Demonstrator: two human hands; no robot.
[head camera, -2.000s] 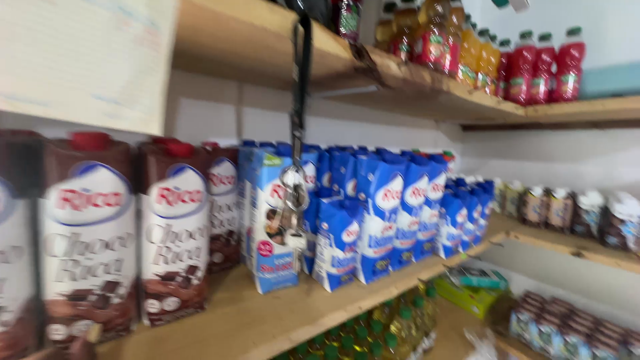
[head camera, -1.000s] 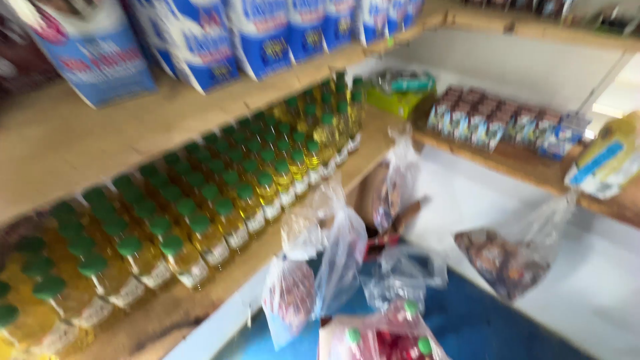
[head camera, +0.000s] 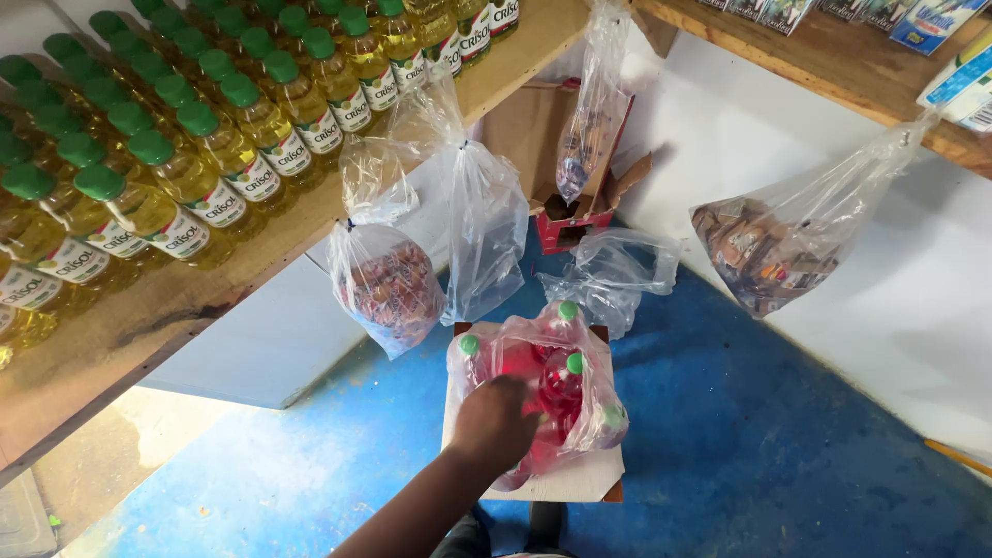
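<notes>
A pack of red drink bottles with green caps stands on a white-topped stool or box in front of my feet. Clear plastic wrap surrounds the bottles and is torn at the top. Over the pack's left part reaches my right hand, blurred, its fingers down among the bottles; whether they grip one cannot be told. My left hand is out of the frame.
Yellow oil bottles line the wooden shelf at left. Plastic bags of small goods hang near it, another from the right shelf. An open cardboard box and loose plastic are behind the pack.
The view has swung down from the upper shelves to the floor and the bottle pack. My right hand has come into view over the pack.
</notes>
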